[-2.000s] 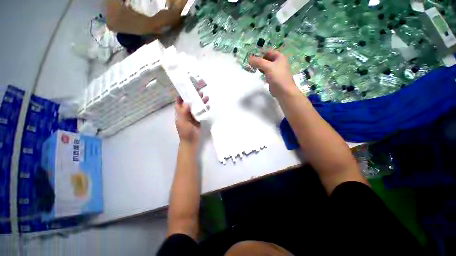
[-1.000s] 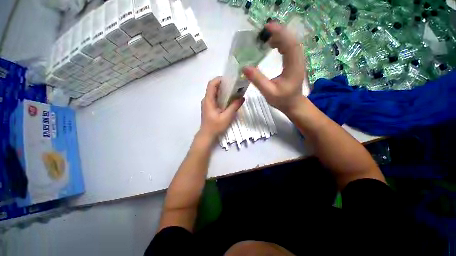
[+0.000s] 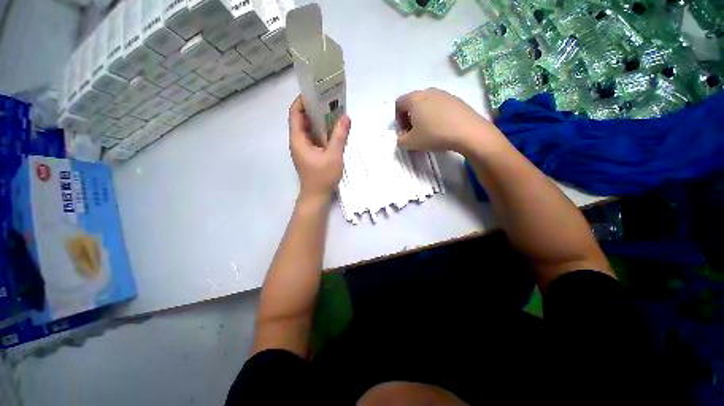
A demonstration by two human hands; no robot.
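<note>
My left hand [image 3: 317, 155] holds an upright white carton [image 3: 324, 87] with green and dark print on its side. The carton's top flap stands open and its inside is partly visible. My right hand [image 3: 440, 123] is at the upper right end of a fanned row of thin white strips [image 3: 385, 178] on the table. Its fingers are bent together, and their tips are partly hidden, so I cannot tell whether they grip a strip. The strips' dark tips point toward the table's front edge.
Stacked white cartons [image 3: 171, 71] stand at the upper left. Green-tinted bottles with black caps [image 3: 587, 59] are heaped at the upper right. A blue cloth [image 3: 619, 151] lies along the right edge. A blue-and-white food box [image 3: 75, 238] stands at the left.
The carton has moved up and left in my left hand and now stands upright. My right hand has left the carton, where a bottle showed, and come down to the strips.
</note>
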